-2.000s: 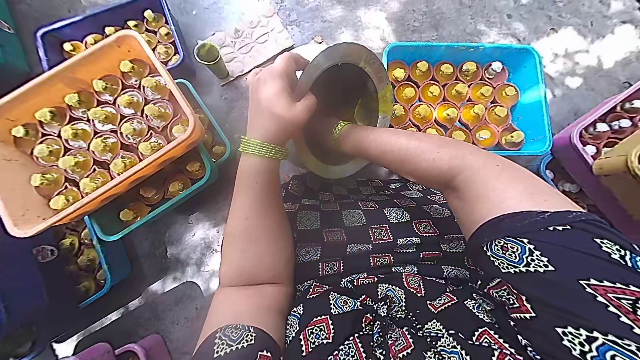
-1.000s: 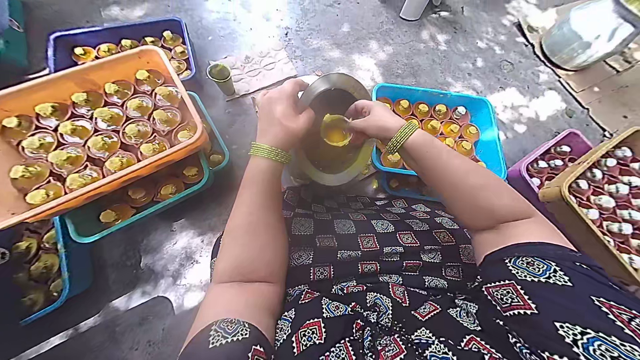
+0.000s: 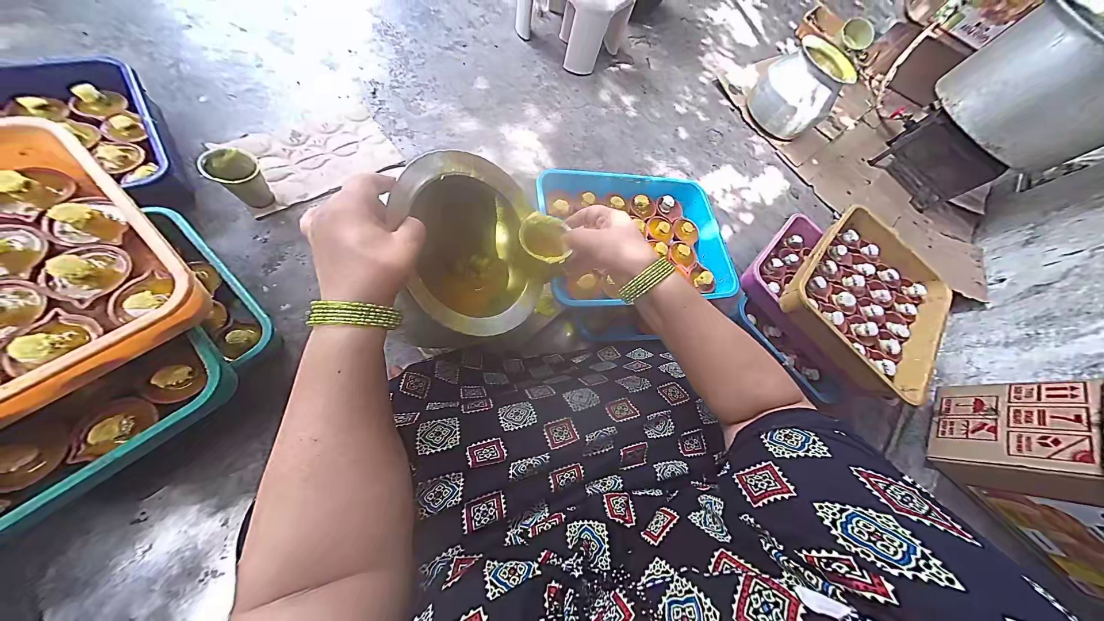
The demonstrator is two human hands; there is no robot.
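My left hand grips the left rim of a metal pot, which is tilted so its mouth faces me; yellow-orange liquid lies low inside. In my right hand is a small cup with yellow contents, held at the pot's right rim. Just beyond that hand, a light-blue plastic tray holds rows of small clay cups with orange-yellow liquid, most with yellow lumps and one with a white lump. Green bangles circle both wrists.
Orange, teal and dark-blue trays of filled cups stand left. A cup of greenish-yellow stuff stands near cardboard. Right are a yellow-brown tray, a purple tray, a carton and metal vessels.
Two seconds ago my right hand was inside the pot; it came out with the small cup, which has since moved from over the pot's mouth to its right rim. The view has shifted.
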